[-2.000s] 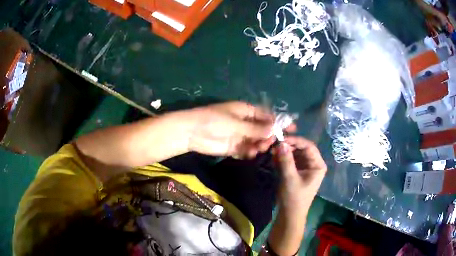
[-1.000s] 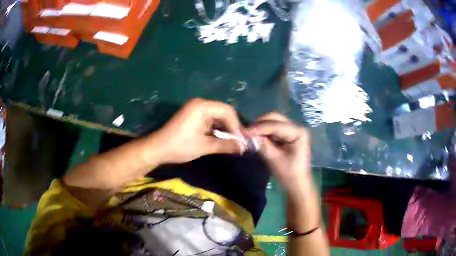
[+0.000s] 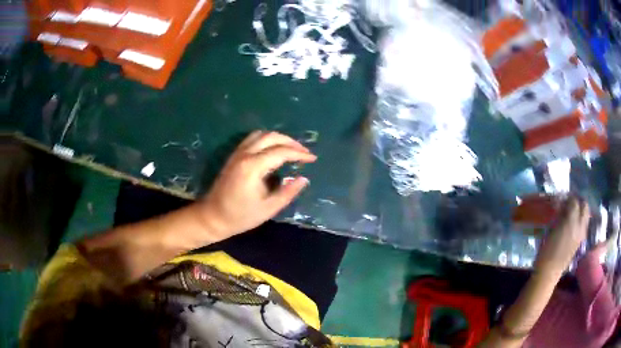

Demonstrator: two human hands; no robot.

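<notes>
My left hand is above the table's near edge, palm turned right. Thumb and fingers are apart, with a small pale spot between them that is too small to name. My right hand is blurred at the far right, its fingers closed at the end of an orange and white retail box. A tangled pile of white cords lies at the top centre. A shiny clear plastic bag lies right of it, with white cord ends spilling from its mouth.
Stacked orange boxes stand at the top left. A leaning row of orange and white boxes is at the right. A red stool is below the table edge. A person's pink sleeve is at the lower right.
My hands were together at a small white item; they have parted. My right hand has moved far right to the box. My left hand has opened. The camera view has shifted.
</notes>
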